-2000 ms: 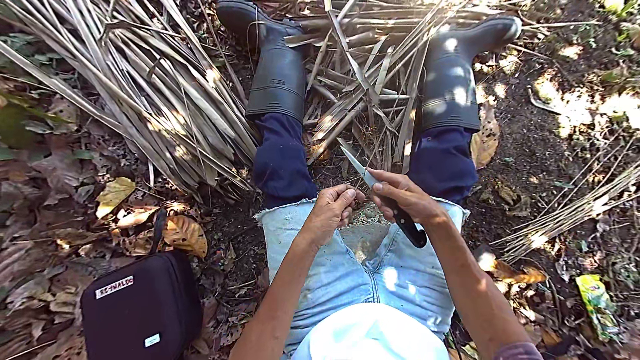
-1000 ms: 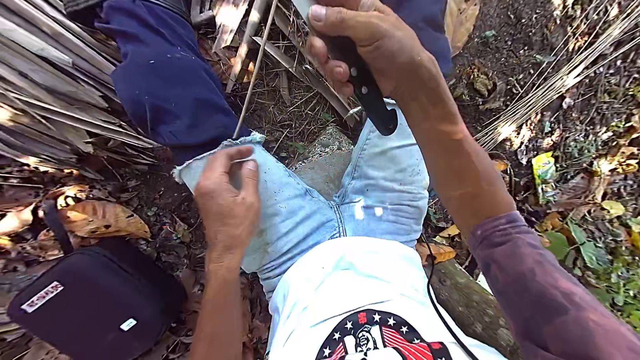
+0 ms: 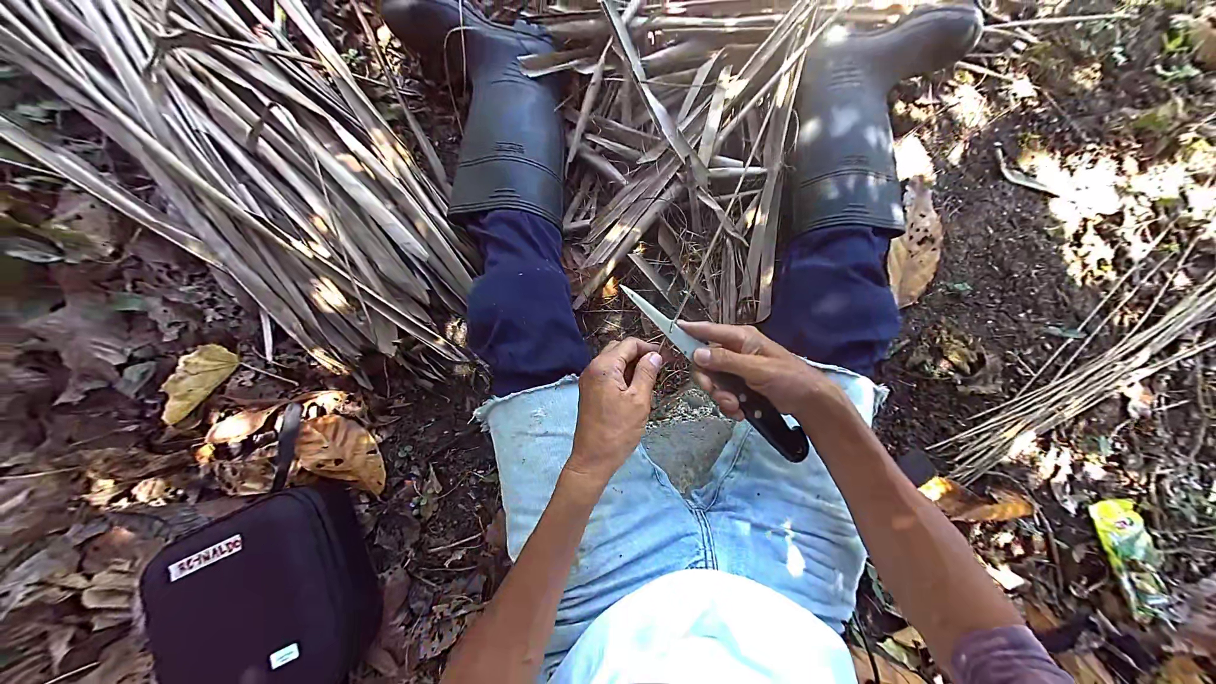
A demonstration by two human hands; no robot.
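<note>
My right hand grips a knife by its black riveted handle, the blade pointing up and left between my legs. Just left of the blade, my left hand has its thumb and forefinger pinched together; a thin strand seems to run from them toward the knife, too fine to tell for certain. A pile of dry palm leaf strips lies between my rubber boots. To the left is a large bundle of similar dry leaves.
A black zippered case bearing writing lies at lower left among leaf litter. Thin stripped sticks lie on the soil at right, with a green and yellow wrapper below them. My boots rest on either side of the pile.
A second ago my hands were wide apart, with a long thin strip by the left one. Now they are close together over my lap. The view has shifted toward my boots.
</note>
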